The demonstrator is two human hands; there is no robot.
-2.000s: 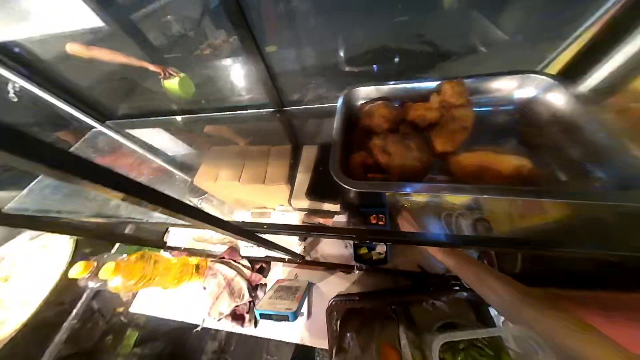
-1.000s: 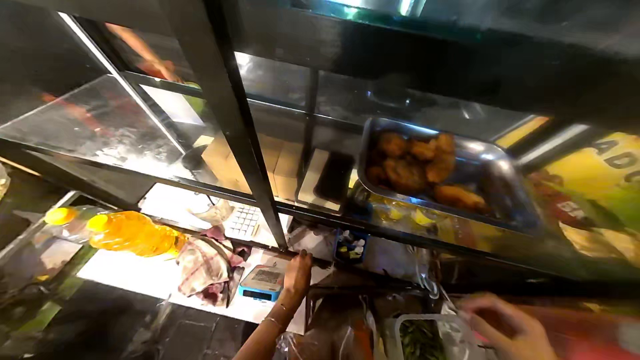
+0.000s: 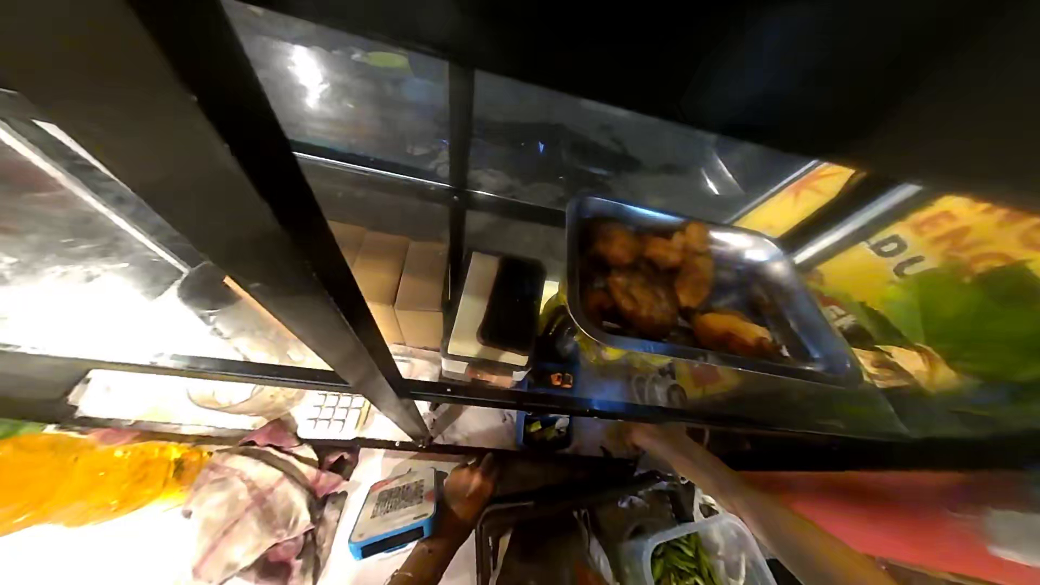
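My left hand (image 3: 467, 491) is at the bottom centre, beside a blue-and-white payment box (image 3: 396, 510) bearing a printed code; its fingers meet the dark edge under the glass case, and what they hold is hidden. My right hand (image 3: 646, 439) reaches in from the lower right, blurred, its fingers hidden in shadow near the case's lower frame. Between the forearms lie a dark tray (image 3: 496, 520) with plastic bags and a clear plastic tub (image 3: 743, 540) of green vegetables. Above, a steel tray (image 3: 812, 325) holds several fried pieces (image 3: 642, 296).
A black metal frame (image 3: 309, 268) with glass panes crosses the view. At the left lie orange oil bottles (image 3: 97, 479) and a checked cloth (image 3: 252, 512). Behind the glass stand cardboard boxes (image 3: 422, 292), a black phone-like object (image 3: 512, 302) and a small device with an orange display (image 3: 561, 379).
My right hand has moved from beside the vegetable tub up to the case's lower frame. My left hand stays near the payment box. The view has shifted closer to the case.
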